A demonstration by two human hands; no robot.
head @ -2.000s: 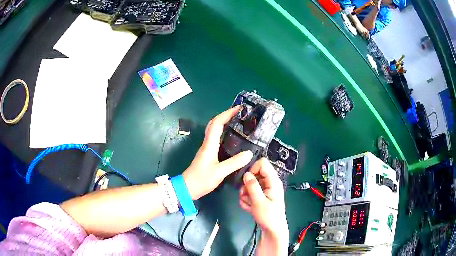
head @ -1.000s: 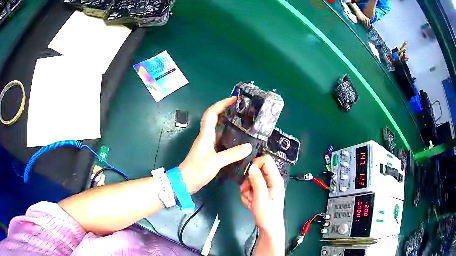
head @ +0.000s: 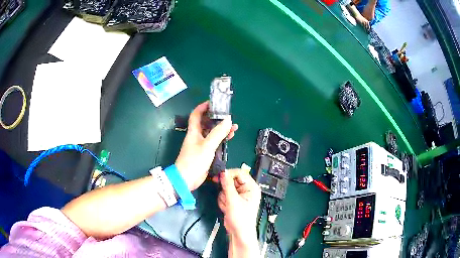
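Observation:
My left hand [head: 202, 146], with a blue strap and a pale watch strap, holds an opened camera unit [head: 220, 98] edge-on, its mottled front half pointing up. My right hand [head: 238, 194] pinches at the lower end of the same unit, partly hiding it; whether a cable is there cannot be told. A second opened camera unit [head: 276, 161] lies on the green mat to the right, with dark leads at its lower edge. A small dark square [head: 180, 122], perhaps a memory card, lies left of my left hand.
A printed card [head: 160, 81] lies upper left. White sheets [head: 65, 108] and a tape roll [head: 19, 107] are in the black tray. Power supplies [head: 367, 191] with clip leads [head: 319, 185] stand right. A closed unit [head: 349, 98] lies beyond. A person's arm [head: 369, 11] shows top right.
The held unit has moved left and turned edge-on, with both hands moving along. The second unit on the mat is now uncovered.

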